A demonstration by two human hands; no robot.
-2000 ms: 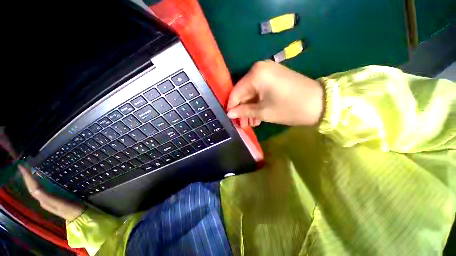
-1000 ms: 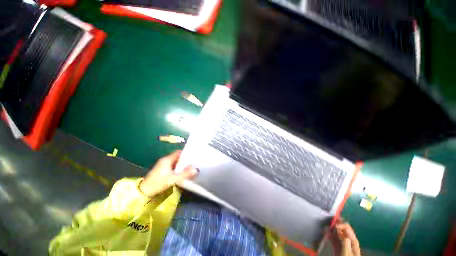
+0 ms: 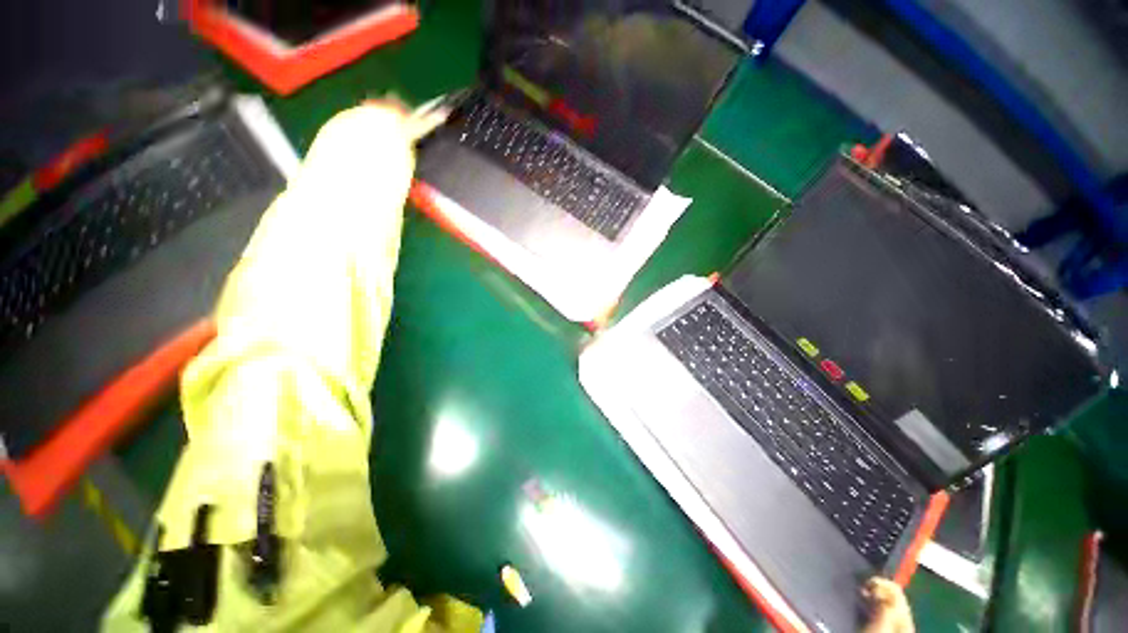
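Observation:
An open grey laptop (image 3: 792, 495) with a black screen lies on a white liner and red tray at the right. My right hand (image 3: 887, 606) is at its near right corner, cut off by the bottom edge; its grip is unclear. My left arm reaches up to a second open laptop (image 3: 544, 186) at the upper middle. My left hand (image 3: 393, 109) is blurred and mostly hidden by the sleeve, near that laptop's left edge; a pale strip shows beside it. A small yellow stick (image 3: 515, 585), perhaps a USB drive, lies on the green bench near the front.
A third open laptop (image 3: 136, 235) on a red tray is at the left, partly behind my sleeve. A red tray corner (image 3: 291, 64) shows at the top left. More laptop and tray parts are at the lower right. Blue frame bars (image 3: 990, 111) run beyond the bench.
The view has swung to other laptops. My left hand has left the laptop held in front of me and is stretched far forward. My right hand remains low at a laptop corner.

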